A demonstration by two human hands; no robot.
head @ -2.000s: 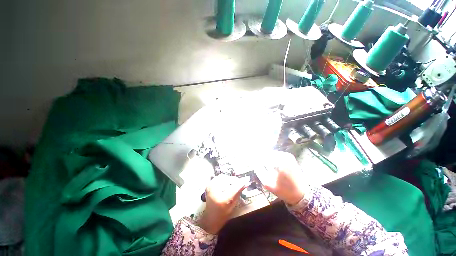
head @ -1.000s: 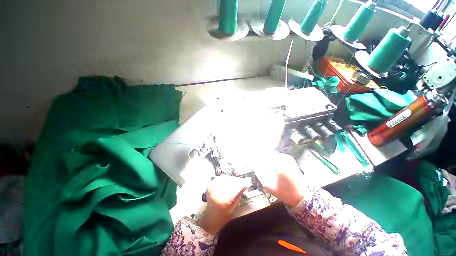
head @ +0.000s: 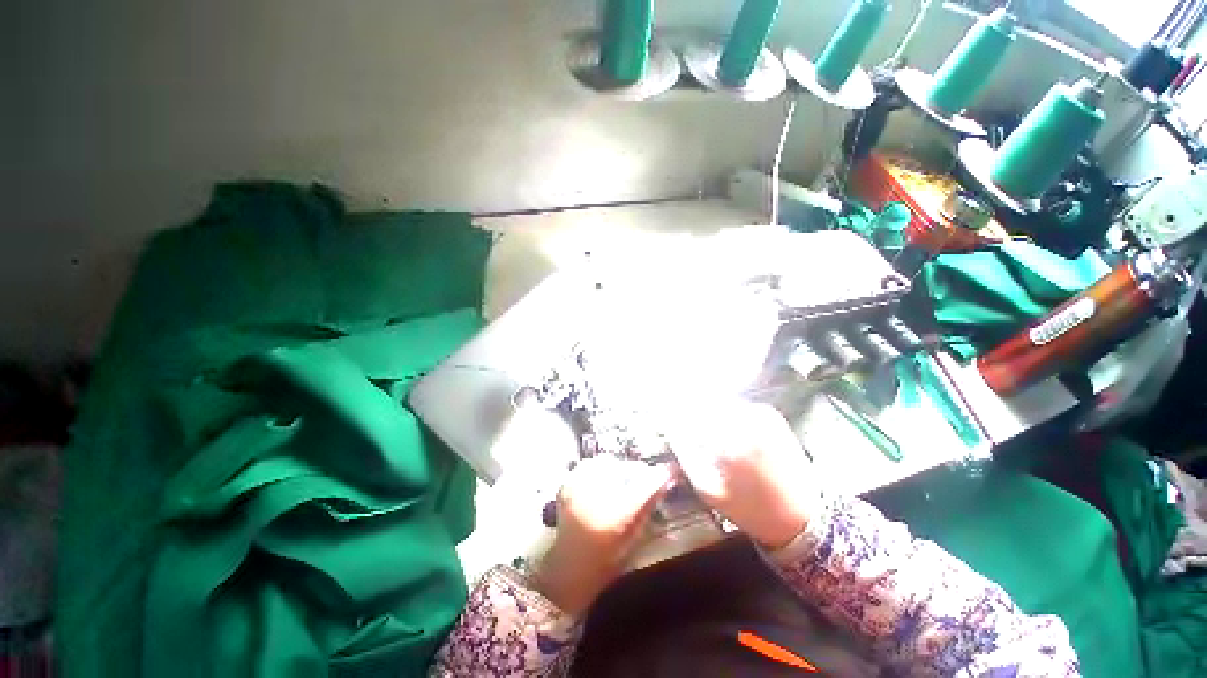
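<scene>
The pale overlock machine [head: 827,272] stands in the middle under strong lamp glare that washes out its head and needle area. Its looper area [head: 602,404] shows as dark, intricate metal parts low on the front. My left hand [head: 602,517] is at the left of these parts, fingers bent together. My right hand [head: 748,470] is at their right, its upper part whitened by the glare. The fingertips of both hands nearly meet at the machine's front. Whether they hold a thread or a tool cannot be seen.
A heap of green fabric [head: 298,464] lies at left, more green cloth [head: 1019,543] at right. Green thread cones [head: 1046,139] stand behind. A slim green-handled tool [head: 863,421] lies right of the machine, near an orange-red flask [head: 1072,331] and an orange-red box [head: 913,199].
The whole view has shifted slightly, so the machine and cones sit a little farther right. My hands stay at the looper area, with the left fingertips slightly closer to the right ones.
</scene>
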